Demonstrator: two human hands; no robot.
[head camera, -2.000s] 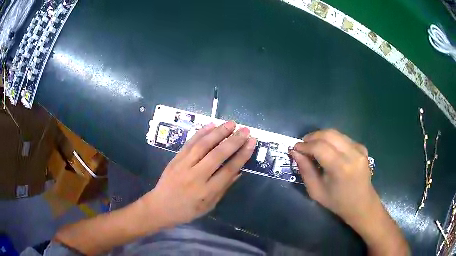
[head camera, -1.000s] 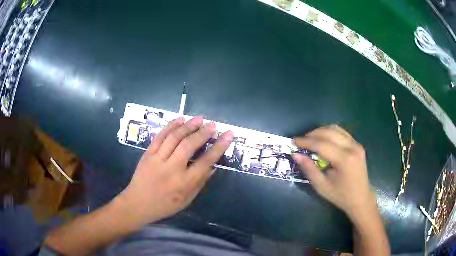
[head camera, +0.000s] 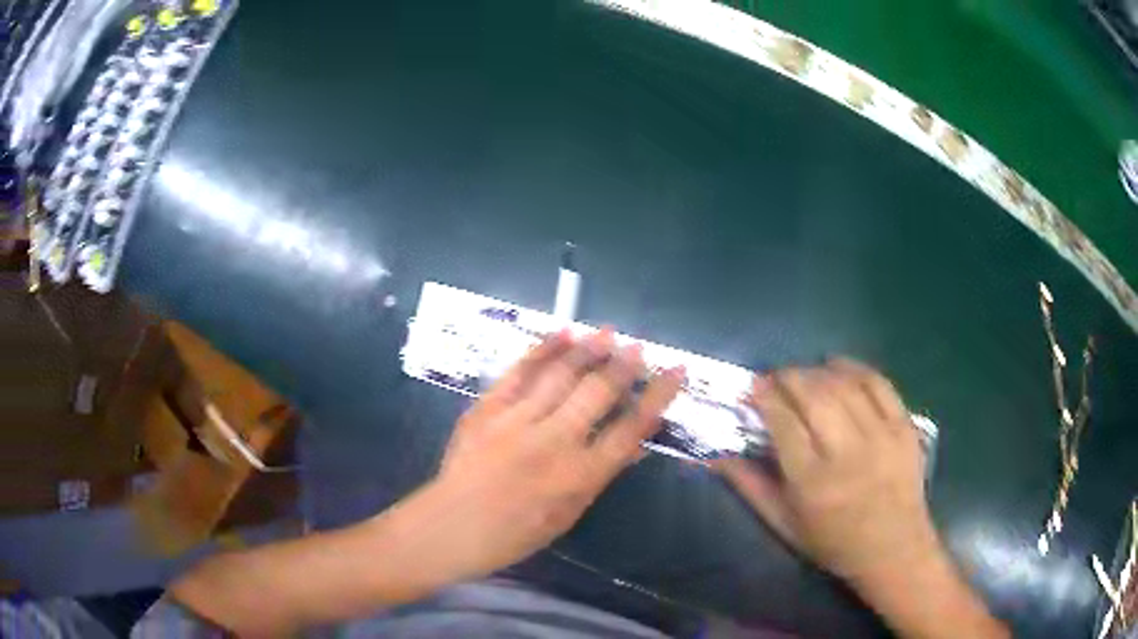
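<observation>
A long narrow white power strip housing (head camera: 464, 327) lies on the dark green bench, tilted down to the right. Its inner parts are blurred by glare. My left hand (head camera: 555, 418) lies flat over its middle, fingers slightly apart, fingertips at the far edge. My right hand (head camera: 834, 452) is over the right part, fingers bent down onto the housing; whether it holds a small part is hidden. The housing's right end shows beyond my right hand. A short white stick with a dark tip (head camera: 567, 293) stands at the far edge.
Filled housings (head camera: 119, 144) lie in rows at far left. Brown cardboard boxes (head camera: 206, 406) are below the bench at left. Thin brass contact strips (head camera: 1067, 424) lie at right. A stained pale rail (head camera: 917, 119) borders the green conveyor (head camera: 998, 75), with a white cable at its right edge.
The view has shifted and blurred. My right hand has turned flatter over the housing, its pinched fingertips no longer clearly visible. My left hand stays on the middle.
</observation>
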